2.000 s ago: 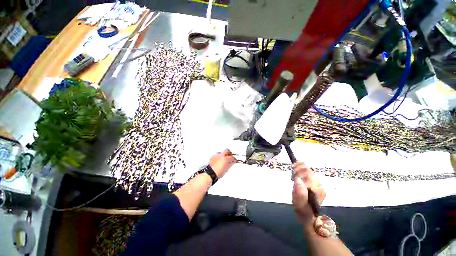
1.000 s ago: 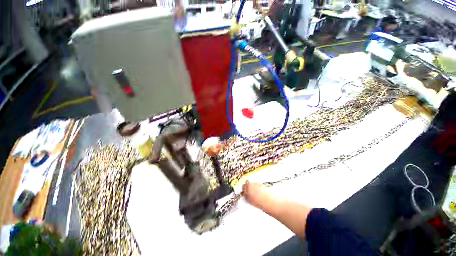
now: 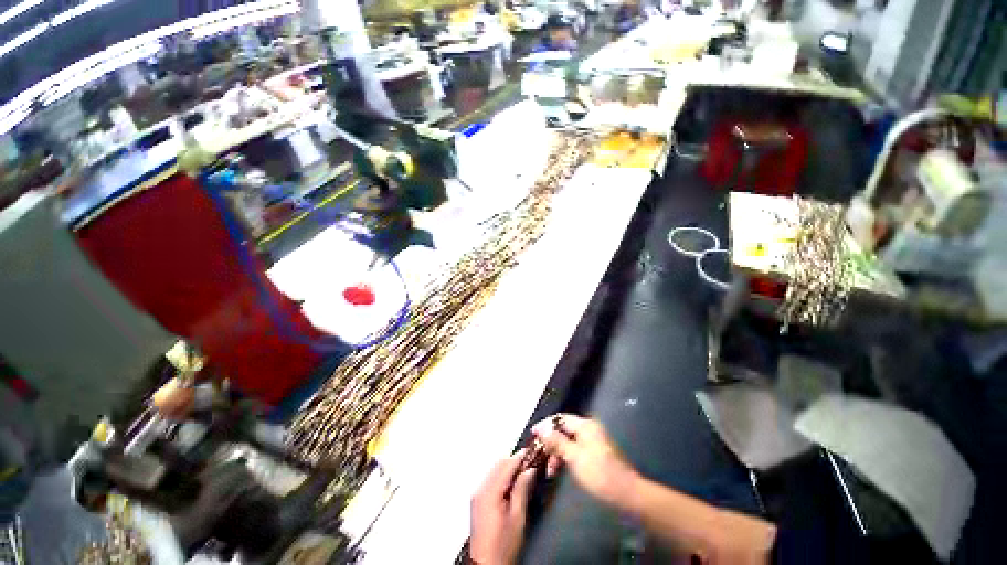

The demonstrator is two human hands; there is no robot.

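Note:
My left hand [image 3: 500, 513] and my right hand [image 3: 593, 460] meet low in the middle of the view, by the table's front edge. A short, bunched part of dark speckled cord [image 3: 538, 450] shows between their fingers, and both hands hold it. The rest of this cord is hidden or too blurred to follow. A long bundle of speckled cords [image 3: 442, 320] lies along the white-covered table [image 3: 530, 337]. The dark lever press [image 3: 210, 486] stands at the lower left, with its round knob [image 3: 173, 398] raised, away from my hands.
A red panel [image 3: 182, 281] and grey box [image 3: 72, 309] stand left, with a blue hose [image 3: 406, 307] beside them. A small stand [image 3: 762, 226] at right bears more speckled cords [image 3: 817, 259]. Two white rings [image 3: 693, 241] lie on the dark floor. Workbenches fill the background.
The view has swung right and the press now sits at the lower left. My right hand has left the cord beside the press. My left hand is back in view, together with my right at the cord.

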